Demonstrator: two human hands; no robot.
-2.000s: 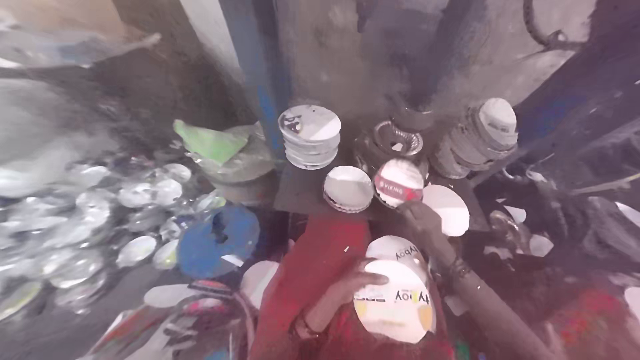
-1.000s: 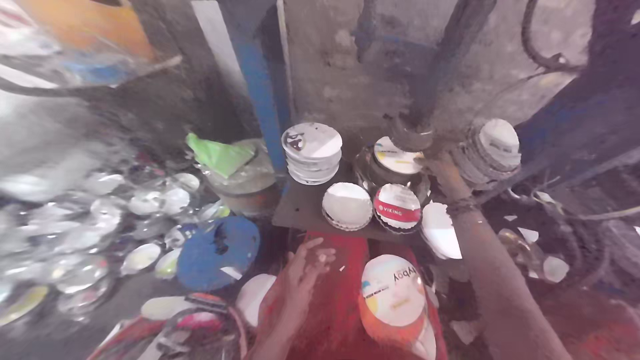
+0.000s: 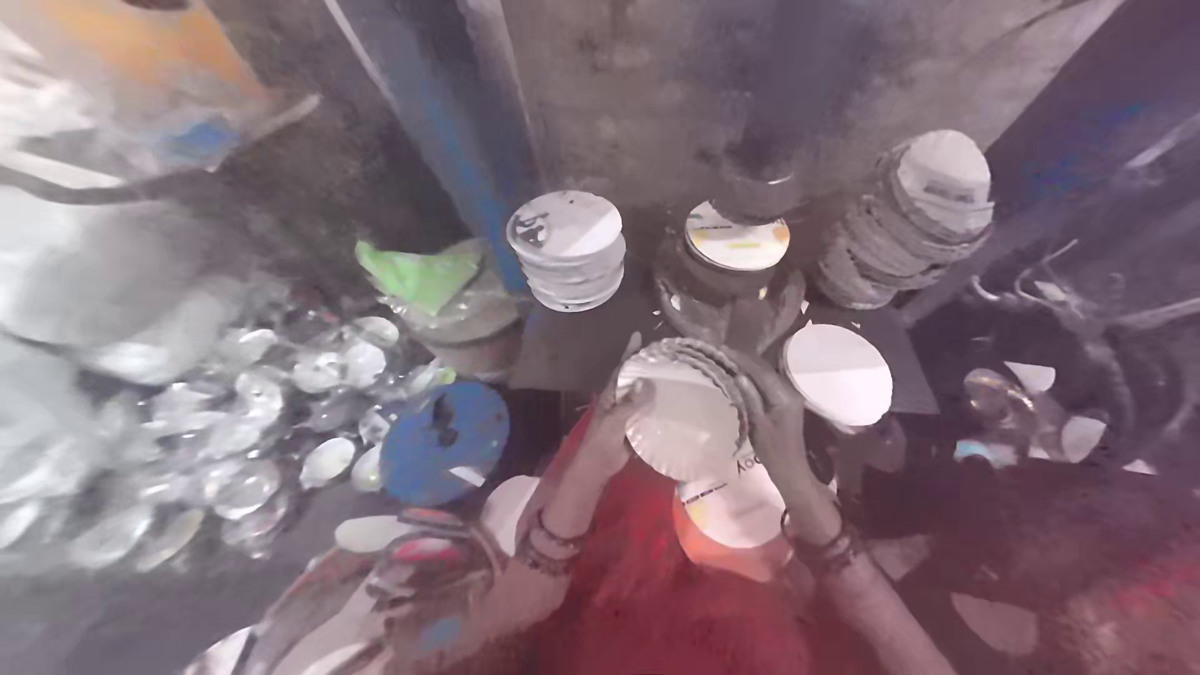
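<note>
Both hands hold a small stack of round paper plates with fluted rims (image 3: 680,417), tilted over the lap. My left hand (image 3: 609,422) grips its left edge, with the thumb on the face. My right hand (image 3: 776,427) holds the right edge. Below them, printed paper discs (image 3: 736,511) rest on the red cloth of the lap. Just beyond the hands stands a round metal forming die (image 3: 731,300) with a printed disc (image 3: 738,239) on top, under a dark press head (image 3: 755,178). A pale disc stack (image 3: 837,373) lies right of the die.
A tall stack of formed plates (image 3: 905,225) leans at the back right. Another plate stack (image 3: 567,253) stands left of the die. Further left are a container with a green bag (image 3: 422,277), a blue disc (image 3: 445,441) and heaped shiny plates (image 3: 234,422). Paper scraps (image 3: 994,619) lie right.
The two small plate stacks seen in front of the press one second ago no longer stand there, and both hands now hold plates together. My right hand has come back from the press.
</note>
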